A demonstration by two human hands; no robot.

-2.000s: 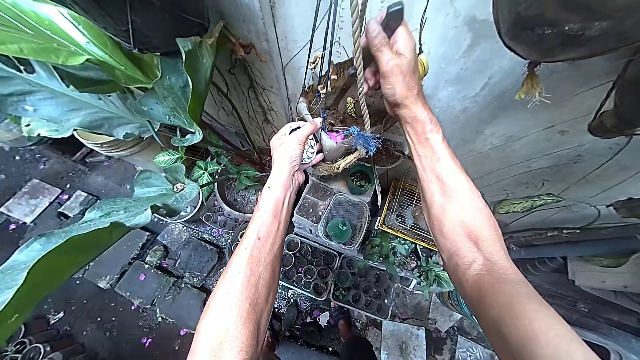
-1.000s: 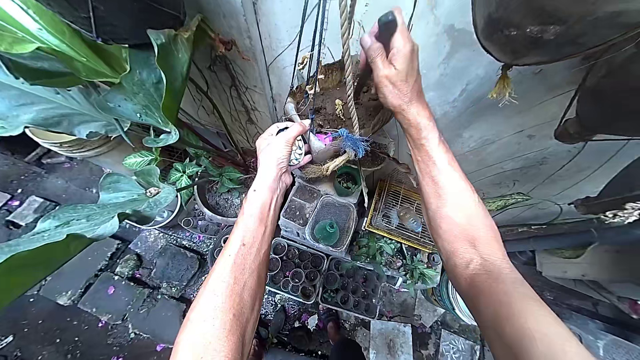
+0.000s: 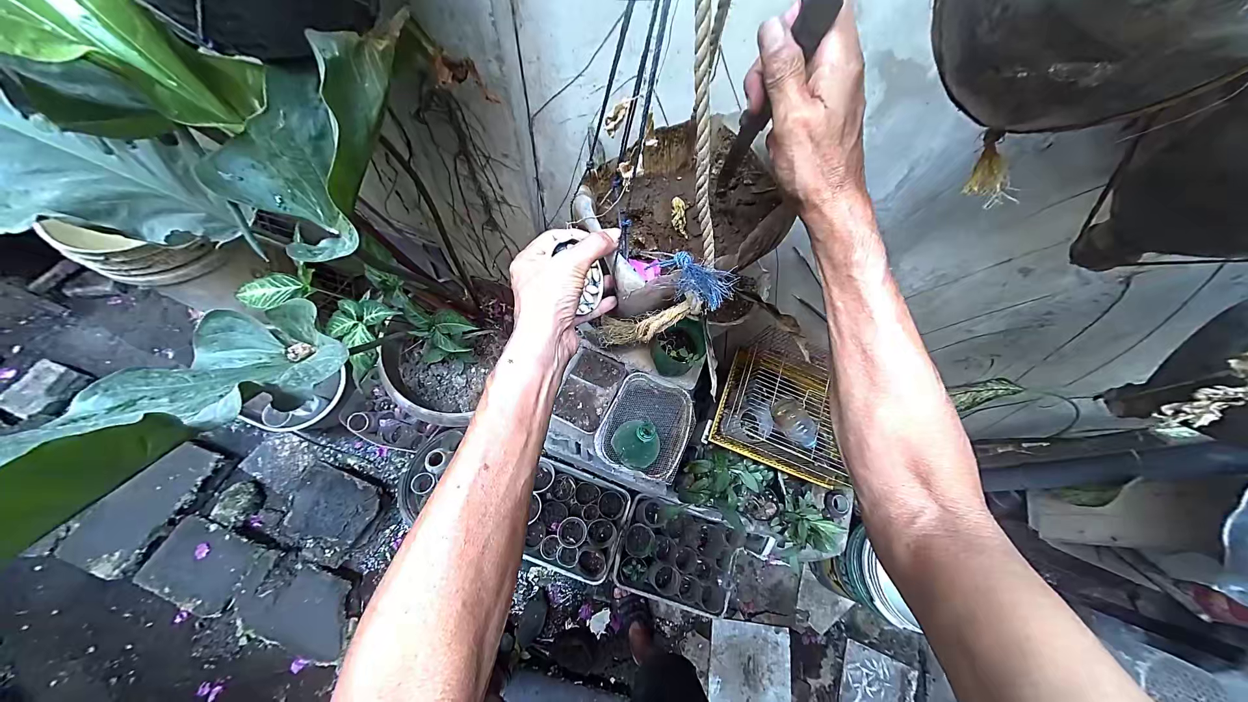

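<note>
A hanging planter of brown soil [image 3: 663,219] is against the wall, with a thick rope [image 3: 704,127] running down in front of it. My right hand [image 3: 814,107], above its right side, grips the dark handle of a tool [image 3: 743,146] whose flat blade reaches into the soil. At the planter's left rim, my left hand [image 3: 564,283] is closed around a small round object [image 3: 591,289] with a pale pattern, mostly covered by the fingers. Frayed blue twine [image 3: 700,281] and a pink petal [image 3: 645,268] lie between the hands, above a loop of yellowish rope [image 3: 648,326].
Below are trays of small round pots [image 3: 575,522], a mesh-lined basin [image 3: 645,429] with a green bottle piece, and a yellow-edged wire cage [image 3: 780,414]. Broad leaves [image 3: 283,146] reach in from the left. Dark hanging containers [image 3: 1063,58] are at upper right, paving stones [image 3: 210,556] at lower left.
My right hand and the tool have shifted relative to the planter, and the blade now shows in the soil. My left hand stays at the planter's left rim.
</note>
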